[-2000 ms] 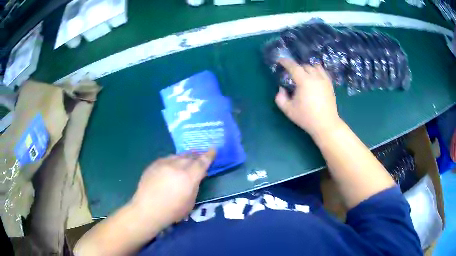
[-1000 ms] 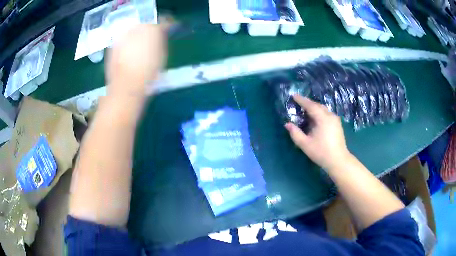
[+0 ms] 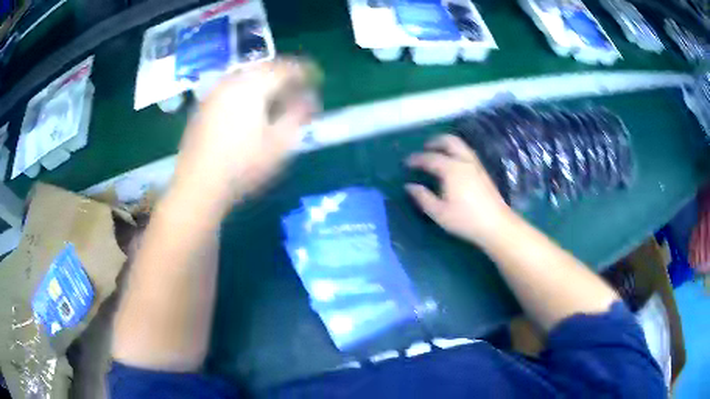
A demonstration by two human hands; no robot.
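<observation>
My left hand [image 3: 253,125] is blurred and raised over the pale rail, just in front of a white tray [image 3: 148,74]. Whether it holds anything cannot be told. That tray carries a blue card [image 3: 203,48] and a black piece [image 3: 251,39]. My right hand [image 3: 459,191] is over the bench with fingers apart and looks empty, beside the left end of the row of bagged black accessories [image 3: 568,152]. A loose, overlapping stack of blue cards [image 3: 354,269] lies on the green bench between my forearms.
The pale rail [image 3: 389,113] curves between bench and belt. Another white tray [image 3: 58,121] is at far left; a filled tray [image 3: 374,35] and several others are along the belt. A torn cardboard box [image 3: 66,218] is at left, and an open carton [image 3: 658,273] at lower right.
My left hand has moved right and back from the tray, uncovering the blue card and black piece. My right hand has moved left off the accessories. The belt trays have shifted slightly right.
</observation>
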